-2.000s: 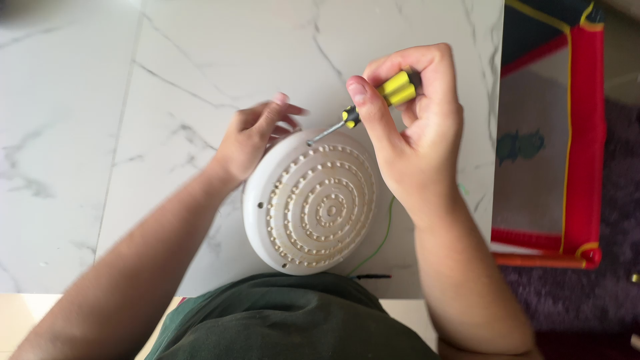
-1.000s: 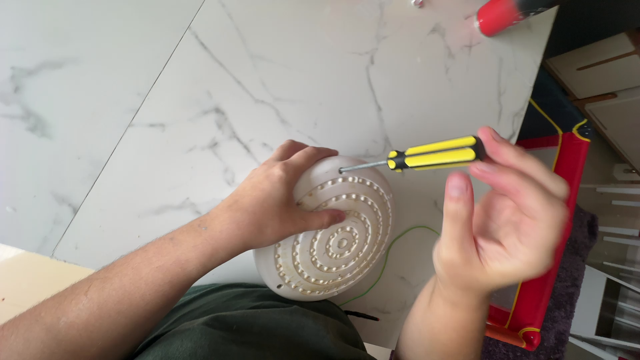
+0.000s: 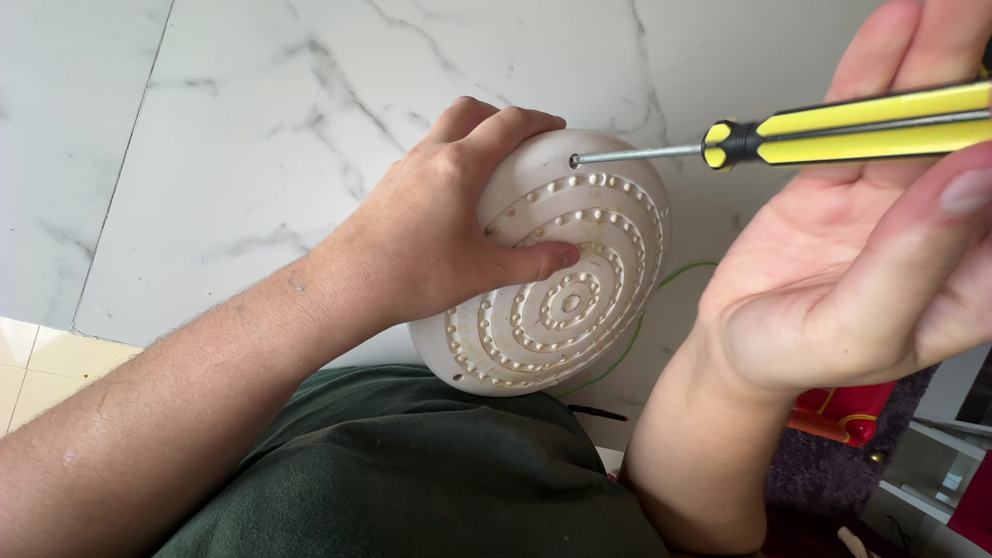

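My left hand (image 3: 473,209) grips a round white plastic shower head (image 3: 571,302), thumb across its nozzle face and fingers over the upper rim. Concentric rings of small raised nozzles cover the face, with brownish stains around some. The disc is tilted, its lower edge against a dark green garment. A screwdriver (image 3: 852,136) with a yellow and black handle lies in my right hand (image 3: 868,232); its shank runs left and the tip sits in a hole near the disc's upper rim. Another hole shows near the lower left rim. The handle's end is cut off by the view.
The white marble-patterned tabletop (image 3: 232,155) extends behind and to the left. A thin green wire (image 3: 620,356) curves out from behind the disc, near a thin black object (image 3: 597,412). Beyond the table at lower right are a red item with yellow trim (image 3: 845,418) and a purple rug (image 3: 821,473).
My left hand, earlier at the disc's upper left edge, now lies over its face. The right hand has moved to the right and turned palm up. The camera view has shifted and come closer.
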